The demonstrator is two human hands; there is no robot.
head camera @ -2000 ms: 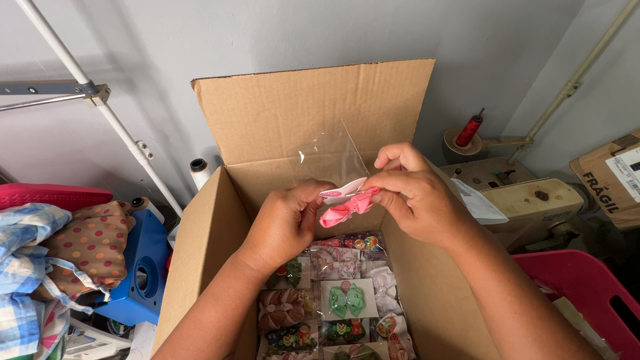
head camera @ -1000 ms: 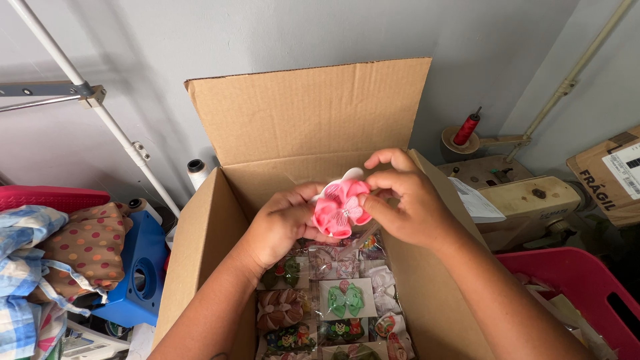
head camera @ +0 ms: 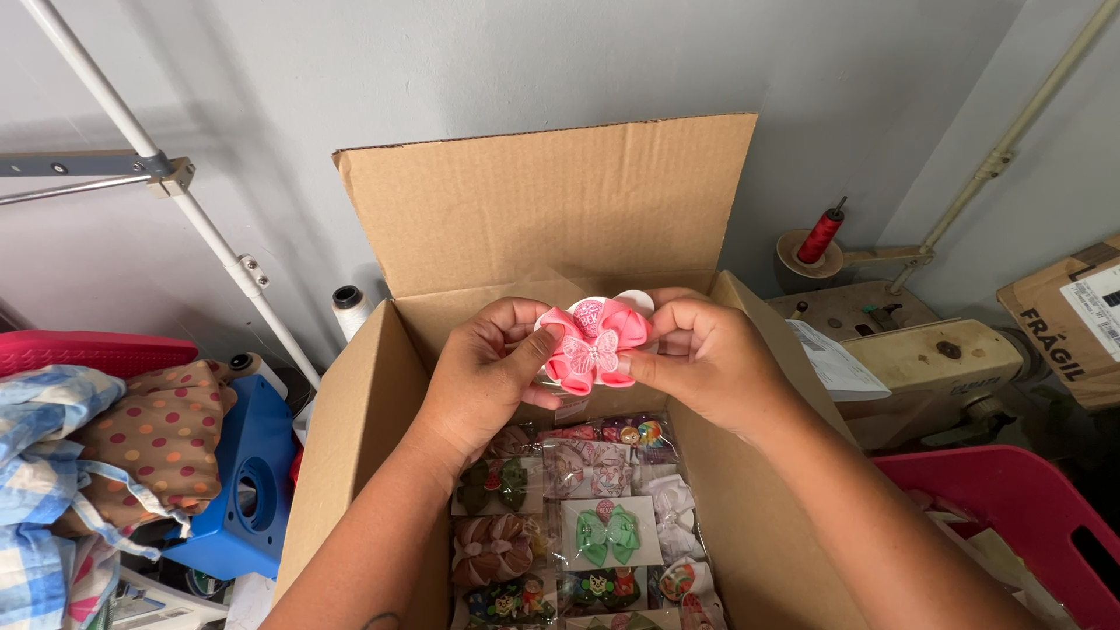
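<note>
A pink ribbon bow with a butterfly at its centre sits on a white card, held by its two sides above an open cardboard box. My left hand pinches its left edge, thumb in front. My right hand grips the right side, thumb on the lower loop. Part of a clear plastic bag shows behind the hands; its hold is hidden. Inside the box lie several packaged bows, among them a green bow on a white card and a brown bow.
To the left are folded fabrics, a blue plastic part and a white thread cone. At right stand a red thread spool, a sewing machine, a pink plastic basket and another cardboard box.
Two seconds ago the bow was seen edge-on, with clear plastic raised behind it. It has been turned, and its front now faces the camera. Both hands still hold it.
</note>
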